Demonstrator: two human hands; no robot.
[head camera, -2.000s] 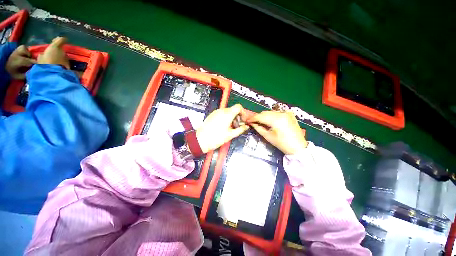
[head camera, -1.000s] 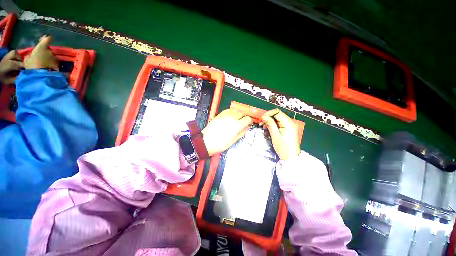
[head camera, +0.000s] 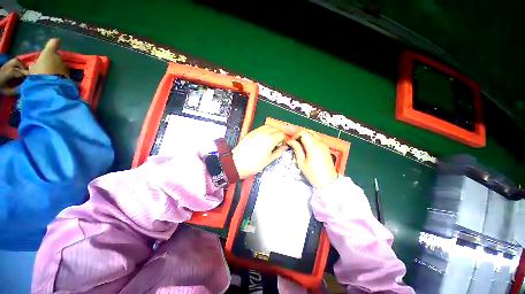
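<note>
A tablet unit (head camera: 279, 212) with a large silver-white battery lies in a red-orange frame (head camera: 233, 241) on the dark green bench. My left hand (head camera: 258, 150), with a wristwatch (head camera: 219, 166) on its wrist, rests over the board end at the top of the unit. My right hand (head camera: 314, 156) is beside it, fingertips bent down and meeting those of my left hand. What lies under the fingertips is hidden. A second framed tablet unit (head camera: 193, 132) lies to the left, partly under my left sleeve.
A thin dark tool (head camera: 377, 201) lies right of my right forearm. Battery trays (head camera: 475, 229) stand at the right. A framed tablet (head camera: 440, 97) sits on the green belt (head camera: 299, 57). A person in a blue sleeve (head camera: 57, 132) works on a framed unit at left.
Over the last second my right hand has moved slightly left, closer to my left hand. The framed tablet on the belt has shifted right. The thin tool now shows more fully.
</note>
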